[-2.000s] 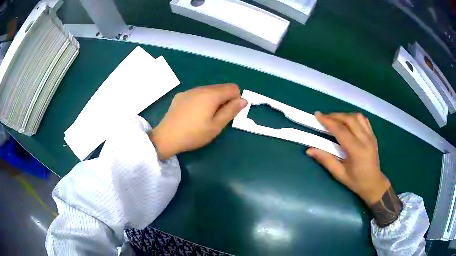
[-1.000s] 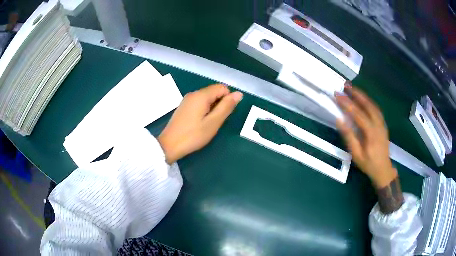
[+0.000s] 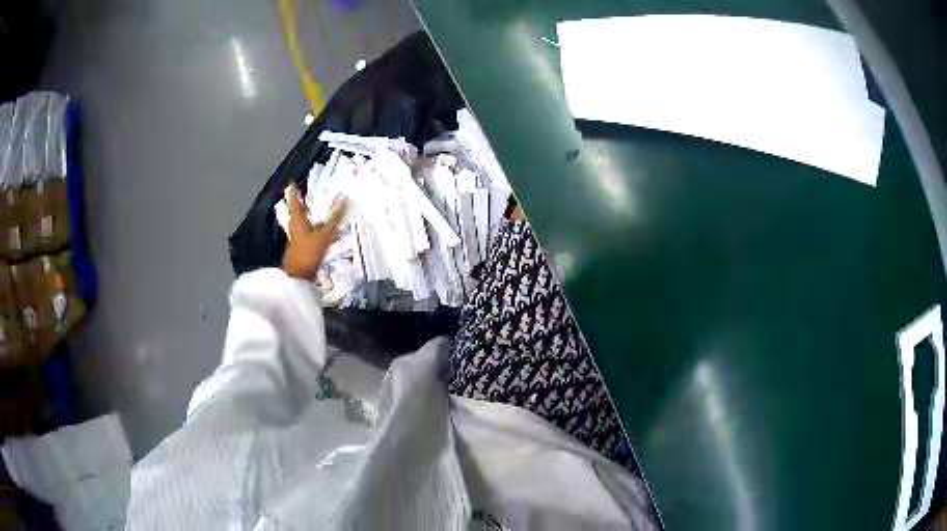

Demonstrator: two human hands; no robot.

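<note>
My left hand [image 3: 312, 236] is at the left side of a black waste bag [image 3: 389, 88], its fingers spread against a heap of white waste strips [image 3: 389, 218]. It looks open, with nothing clearly gripped. The bag lies beside my lap, left of the bench. My right hand is not in view. A white card insert [image 3: 908, 415] with a shaped opening lies at the far right and is cut off by the picture's edge. Flat white insert blanks [image 3: 716, 88] lie overlapping on the green bench [image 3: 748, 280].
The bench edge runs diagonally past my patterned lap [image 3: 535, 342]. Grey floor [image 3: 177, 187] with a yellow line is at the left. Brown boxes and white bundles [image 3: 36, 140] stand by a blue frame at the far left. A pale metal strip [image 3: 914, 135] curves along the right.
The view has swung left and down to the waste bag. My left hand has moved off the bench to the bag. My right hand, last seen near the metal strip, has left the picture.
</note>
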